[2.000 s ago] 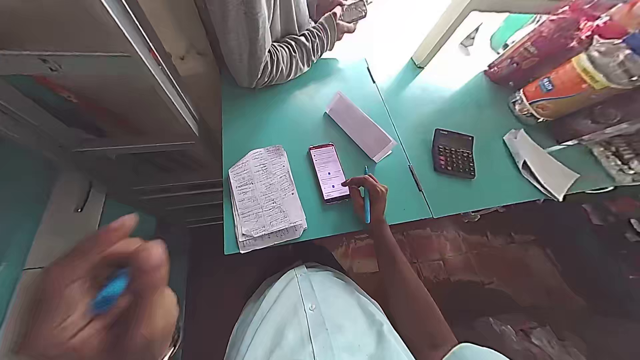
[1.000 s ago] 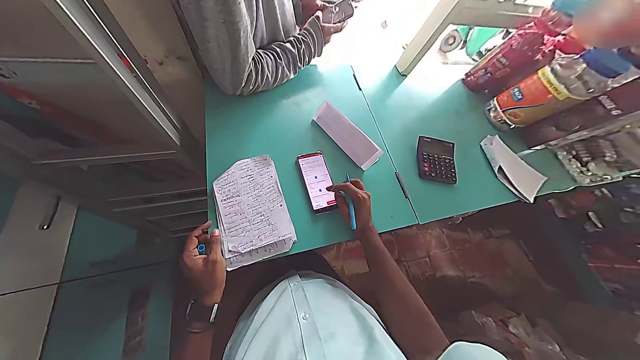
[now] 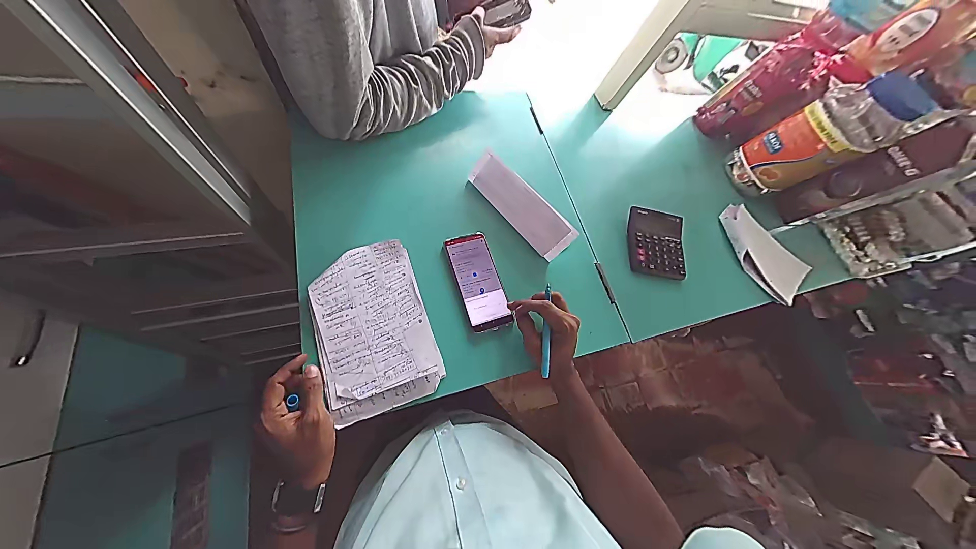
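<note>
A blue pen is held in my right hand, whose index finger reaches the lower right edge of a lit smartphone lying on the green table. My left hand, with a watch on the wrist, holds a small blue pen cap between its fingers beside the table's left edge. Just right of that hand lies a stack of handwritten sheets. Beyond the phone rests a folded pale paper strip. Further right is a black calculator.
Across the table a person in a grey sleeve holds a dark phone. Plastic jars and packets line the right side, near a folded white paper. A dark shelf unit stands at the left.
Two seconds ago my left hand was raised at the lower left with the cap; it has since come to the table's left edge beside the sheets. My right hand stays by the phone.
</note>
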